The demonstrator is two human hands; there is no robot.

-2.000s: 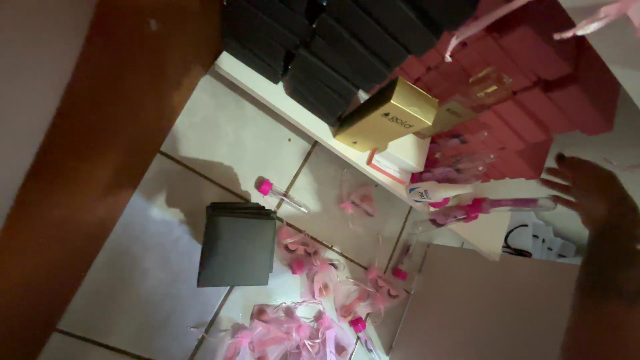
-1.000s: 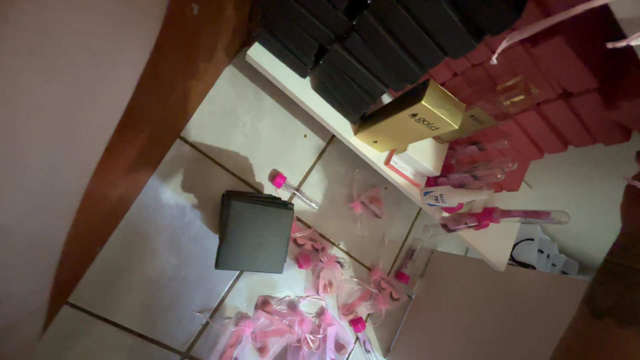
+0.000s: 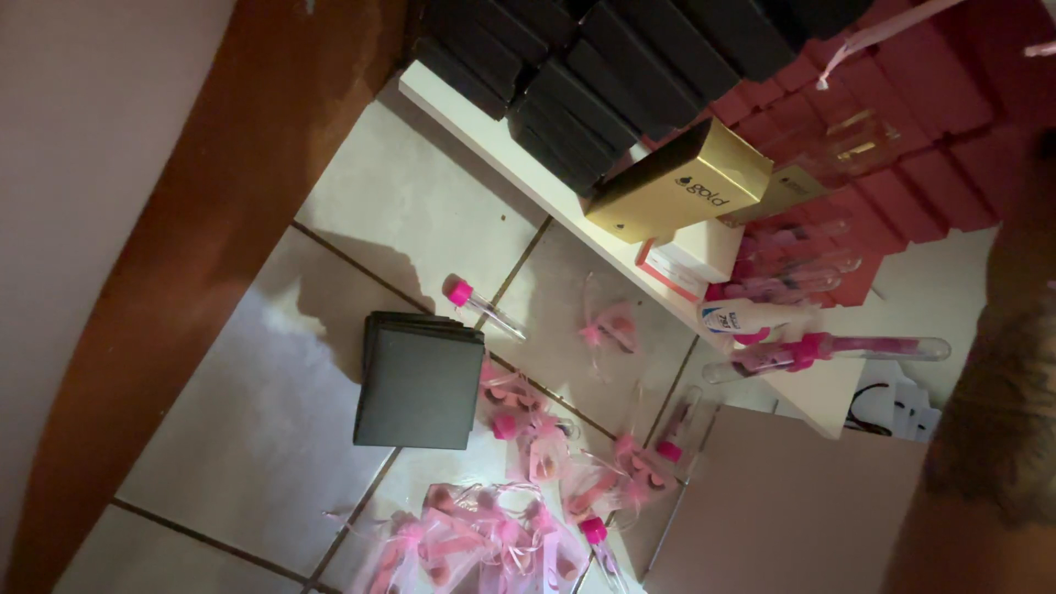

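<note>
Neither of my hands shows; only a forearm (image 3: 965, 396) stands blurred along the right edge, its hand out of sight. A stack of flat black boxes (image 3: 421, 388) lies on the tiled floor. Beside it is a clear tube with a pink cap (image 3: 487, 309). Pink organza pouches (image 3: 487, 536) are heaped at the bottom, some with false eyelashes visible; a single pouch (image 3: 610, 326) lies apart. On the white shelf stand a gold box (image 3: 681, 186), a white bottle (image 3: 755, 318) and clear tubes with pink parts (image 3: 825, 351).
Black boxes (image 3: 619, 74) and red boxes (image 3: 891, 99) are stacked on the shelf, whose white edge (image 3: 528, 173) runs diagonally. A greyish-pink panel (image 3: 784, 495) is at lower right. A brown limb (image 3: 190, 206), perhaps a leg, crosses the left side.
The hand seen at the right two seconds ago has left the view, with the forearm still at that edge. The floor items look unmoved.
</note>
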